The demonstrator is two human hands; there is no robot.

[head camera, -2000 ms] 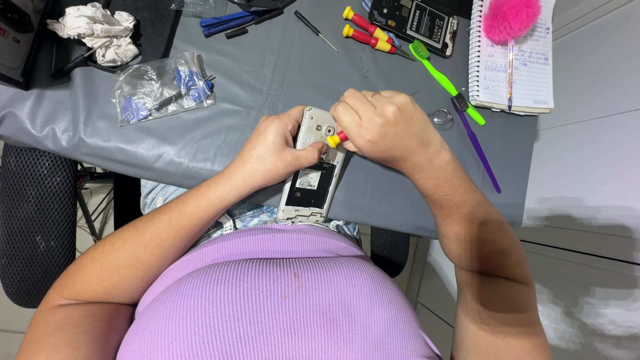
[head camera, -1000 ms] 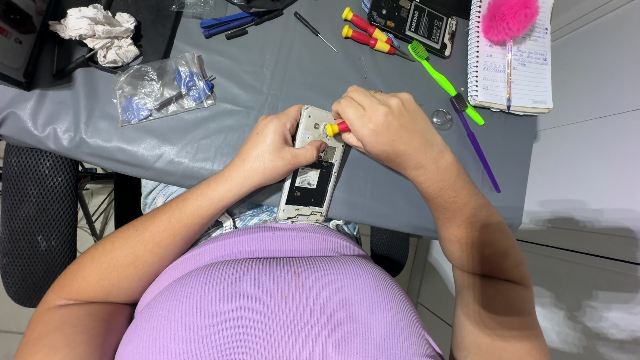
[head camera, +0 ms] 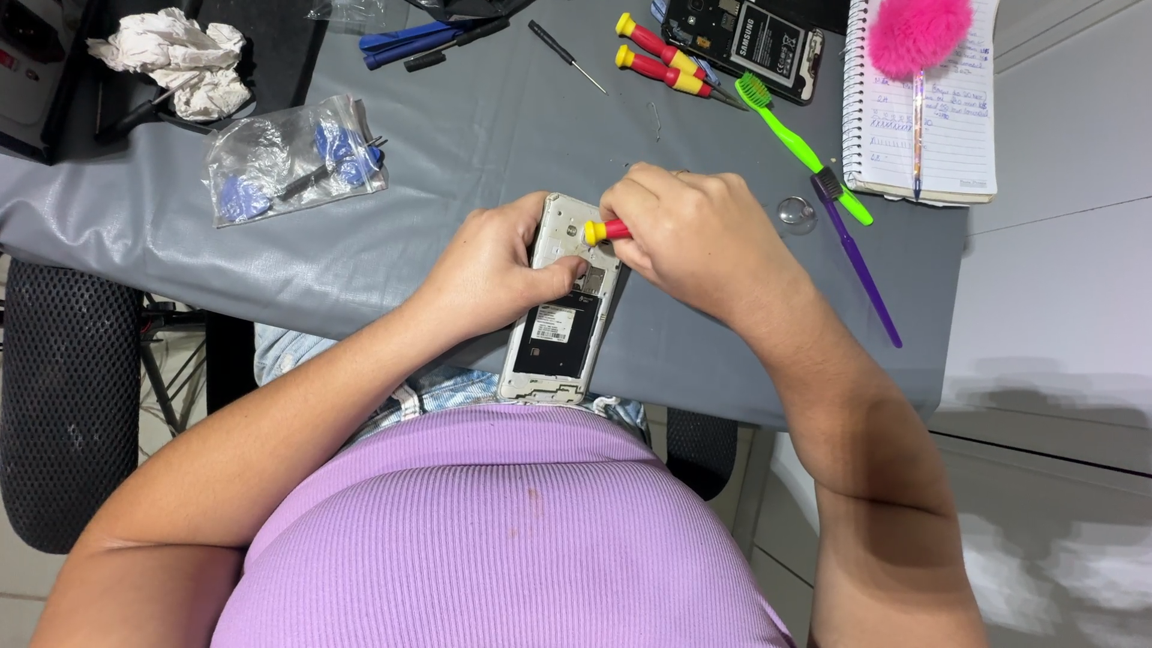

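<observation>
A smartphone with its back cover off lies tilted at the table's front edge, its lower end by my lap. My left hand grips its left side, with the thumb laid over the frame near the card slots. My right hand holds a small screwdriver with a red and yellow handle over the upper part of the phone. The yellow end of the handle points left; the screwdriver's tip is hidden by my fingers. The battery bay shows black, with a white label bearing writing.
Two red and yellow screwdrivers lie near an opened Samsung phone. A green brush, a purple brush and a spiral notebook are at right. A plastic bag of blue tools and crumpled paper lie at left.
The handle of the screwdriver in my right hand has shifted slightly upward on the phone from where it was two seconds ago. My left hand keeps its hold on the phone.
</observation>
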